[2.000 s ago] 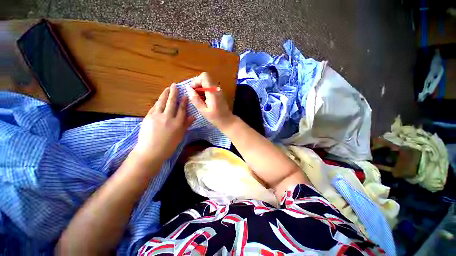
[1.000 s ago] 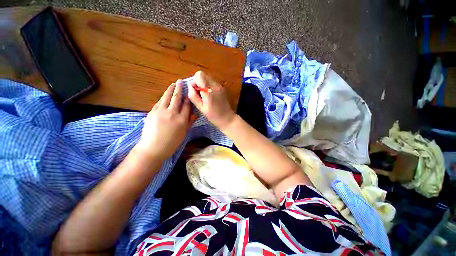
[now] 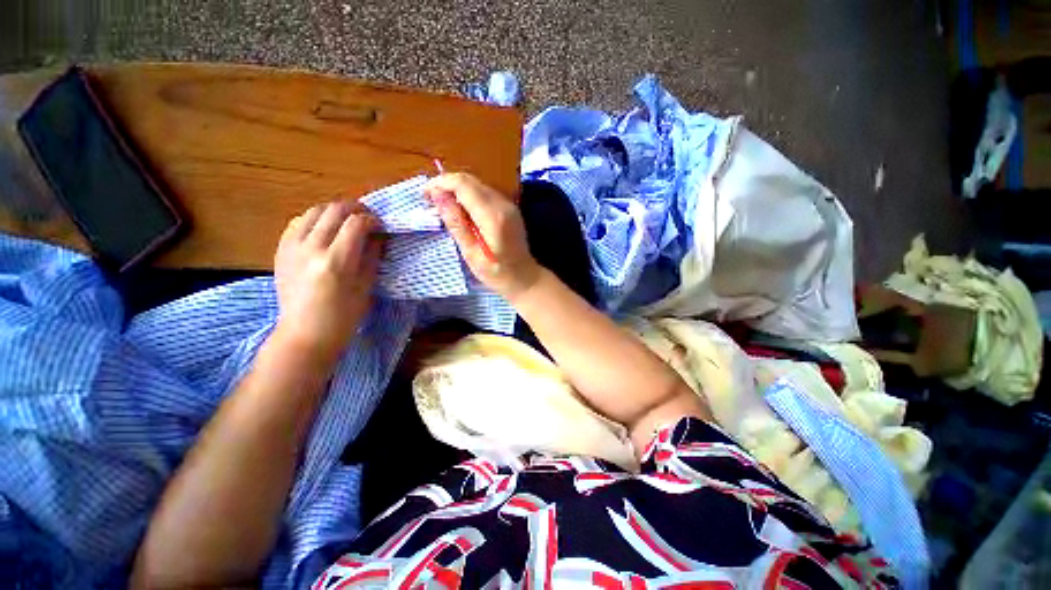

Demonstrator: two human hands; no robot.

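A fine blue-and-white striped cuff or band (image 3: pixel 424 263) is stretched between my two hands, over the near edge of the wooden board. My left hand (image 3: pixel 326 271) grips its left side with bent fingers. My right hand (image 3: pixel 486 234) pinches its upper right corner and also holds a slim red tool (image 3: pixel 476 234) slanted across the fingers; a thin tip seems to show above the fingertips. The striped shirt (image 3: pixel 196 346) spreads from the band across my lap to the left.
A black phone (image 3: pixel 101 169) lies on the wooden board (image 3: pixel 254 150). Crumpled blue striped pieces (image 3: pixel 628 173) and a white cloth (image 3: pixel 778 248) are heaped to the right. Cream cloth (image 3: pixel 507 386) lies on my lap. A striped strip (image 3: pixel 853 467) lies at lower right.
My left hand has moved left, away from my right hand, so more of the band shows spread between them. The red tool now slants downward in my right hand instead of lying nearly level.
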